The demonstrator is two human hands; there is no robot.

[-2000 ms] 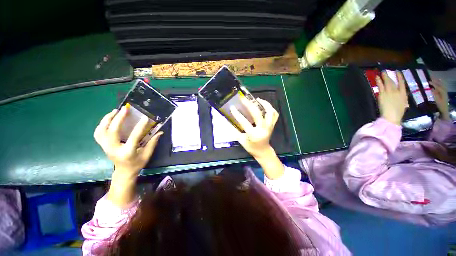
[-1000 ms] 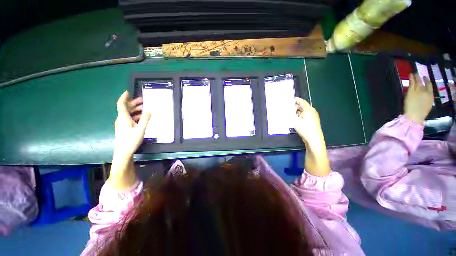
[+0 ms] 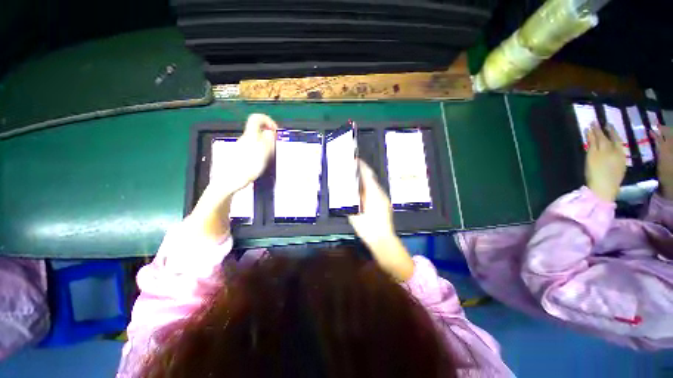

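Note:
A black four-slot foam tray lies on the green mat with bright white smartphones. The far-left phone and far-right phone lie in their slots. My left hand holds the second phone by its upper left edge, partly covering the far-left phone. My right hand holds the third phone by its right side; that phone is tilted, its right edge raised. The dark recess shows beside it.
Stacked black trays stand behind a wooden strip. A wrapped pole slants at the upper right. At the right, a person's hands are over another phone tray. A blue stool is below left.
Both hands have moved inward from the outer phones to the two middle phones. The third phone has gone from flat to tilted. The second phone has shifted slightly from its slot.

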